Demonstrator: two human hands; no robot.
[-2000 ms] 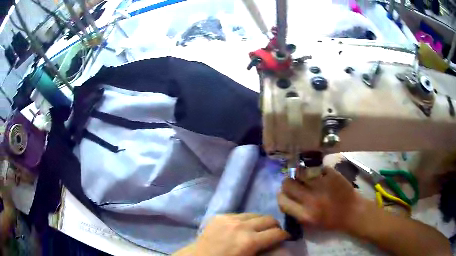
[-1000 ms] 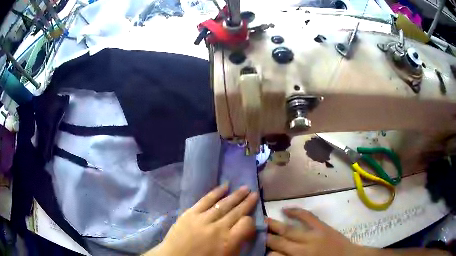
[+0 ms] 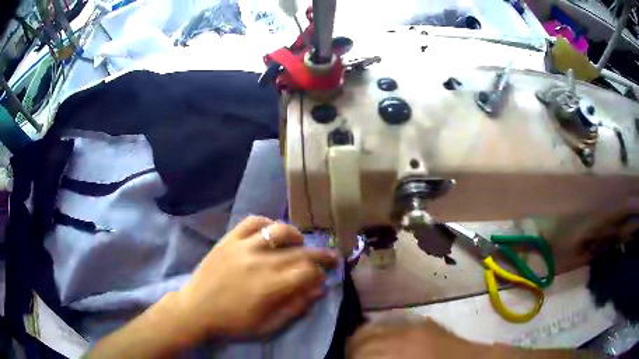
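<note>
The black and grey garment (image 3: 112,259) lies on the table left of and under the sewing machine head (image 3: 448,147). Its grey layer runs under the lit needle area. My left hand (image 3: 259,280), with a ring, lies palm down on the grey fabric just left of the needle, fingers close to the presser foot area. My right hand (image 3: 406,336) is at the bottom edge beside a black fabric edge (image 3: 347,315); it is blurred and partly cut off, and its fingertips' hold cannot be made out.
Scissors (image 3: 515,280) with green and yellow handles lie right of the needle. A red cloth tie (image 3: 305,69) sits on the machine head. Clear plastic bags (image 3: 210,24) lie behind the table. Dark material (image 3: 613,270) is at the right edge.
My left hand has moved up toward the needle. My right hand left the needle area and moved down to the bottom edge. The garment has shifted, and the view has moved.
</note>
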